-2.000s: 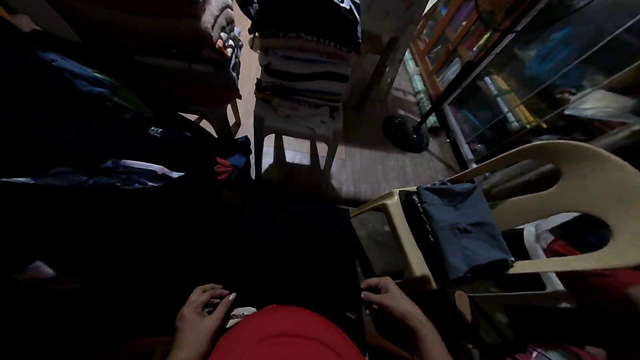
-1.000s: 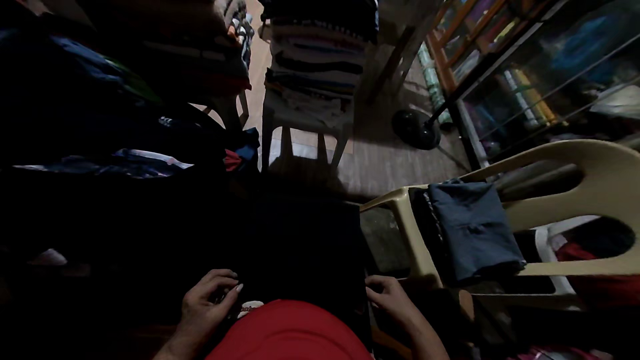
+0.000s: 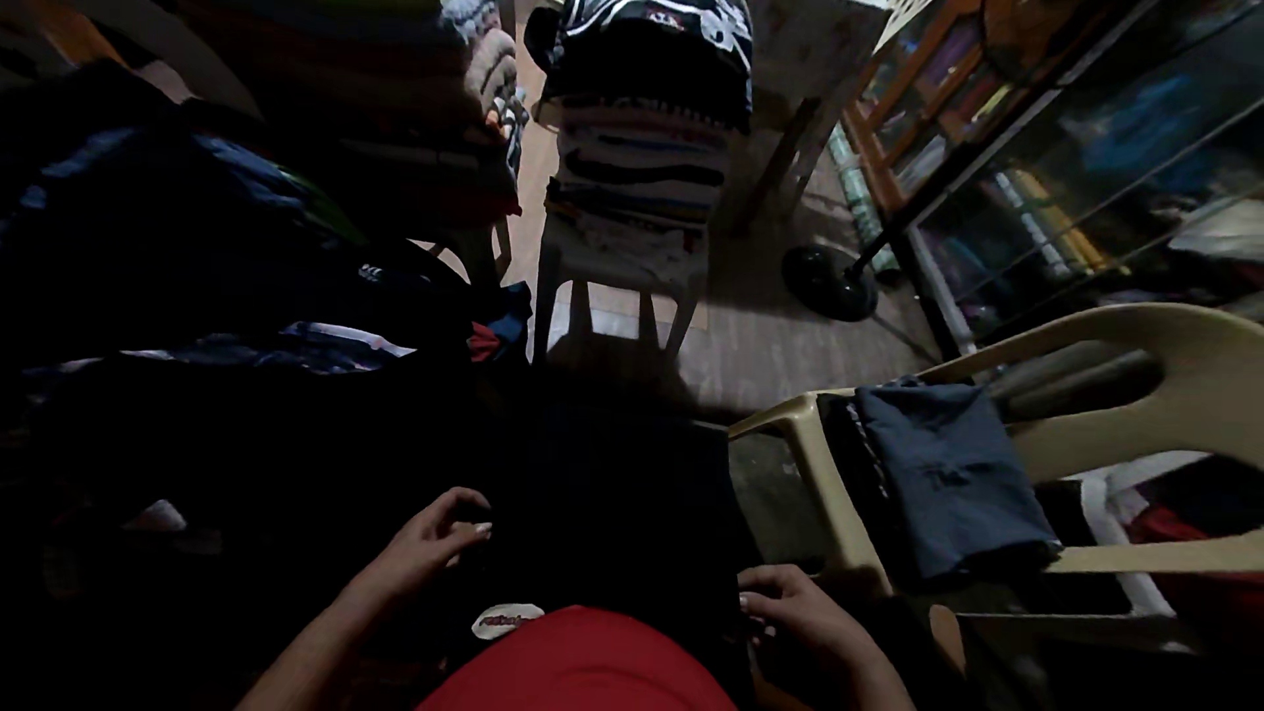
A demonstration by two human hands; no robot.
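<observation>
A very dark cloth (image 3: 622, 494) lies spread between my hands, its right edge visible near the plastic chair. My left hand (image 3: 439, 533) pinches the cloth's left side between thumb and fingers. On the right edge of the cloth, my right hand (image 3: 775, 602) has thumb and fingers closed on it. An oval white patch with writing (image 3: 507, 620) shows beside the red garment (image 3: 588, 667) at the bottom middle. The cloth is so dark that its folds and its left border are hidden.
A beige plastic chair (image 3: 825, 494) at right holds a folded grey-blue garment (image 3: 953, 474). Stacked clothes (image 3: 642, 158) sit on another chair (image 3: 617, 267) ahead. Dark clothes (image 3: 237, 247) heap up at left. A round black stand base (image 3: 829, 283) rests on the floor near glass-fronted shelves (image 3: 1066, 197).
Both hands keep nearly the same places at the two sides of the dark cloth. Nothing has plainly been let go or taken up.
</observation>
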